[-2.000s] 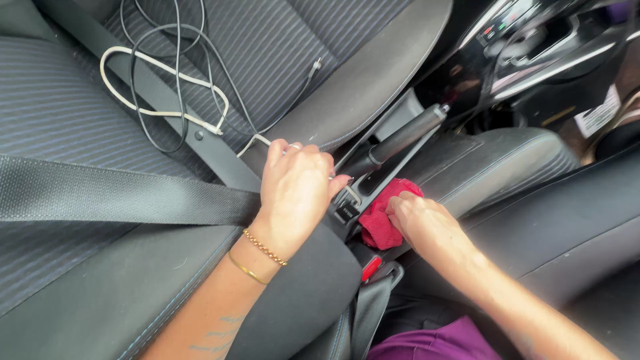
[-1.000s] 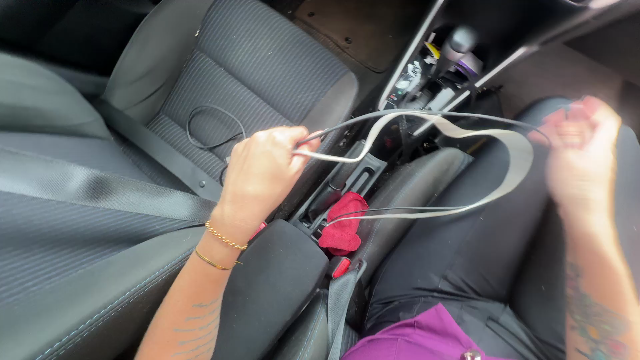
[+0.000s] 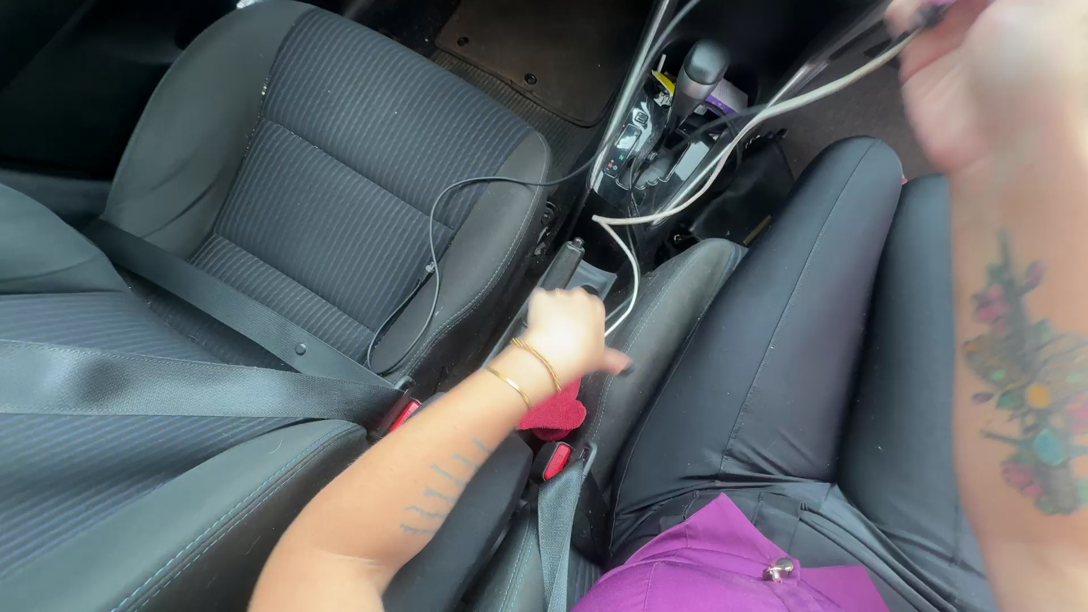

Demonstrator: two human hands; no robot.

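My left hand (image 3: 569,336), blurred, is curled over the centre console by the handbrake lever (image 3: 563,265), at the lower end of a white cable (image 3: 718,174); its fingers partly hide the hold. Raised at the upper right, my right hand (image 3: 960,93) grips the cable's other end and a dark connector. A thin black cable (image 3: 435,229) crosses the passenger seat edge and runs up past the console. Below my left hand, a red cloth (image 3: 554,414) is tucked between console and driver's seat, partly hidden by my wrist.
The striped passenger seat (image 3: 340,195) lies at left, with a grey seat belt (image 3: 195,382) across the foreground. A gear lever (image 3: 704,68) stands among small items in the console. Red-buttoned buckles (image 3: 557,461) flank the armrest. My legs are at right.
My right hand let go of the red cloth and rose to the upper right with the cables. The cables came off the passenger seat, except part of the black one. My left hand has moved over the console.
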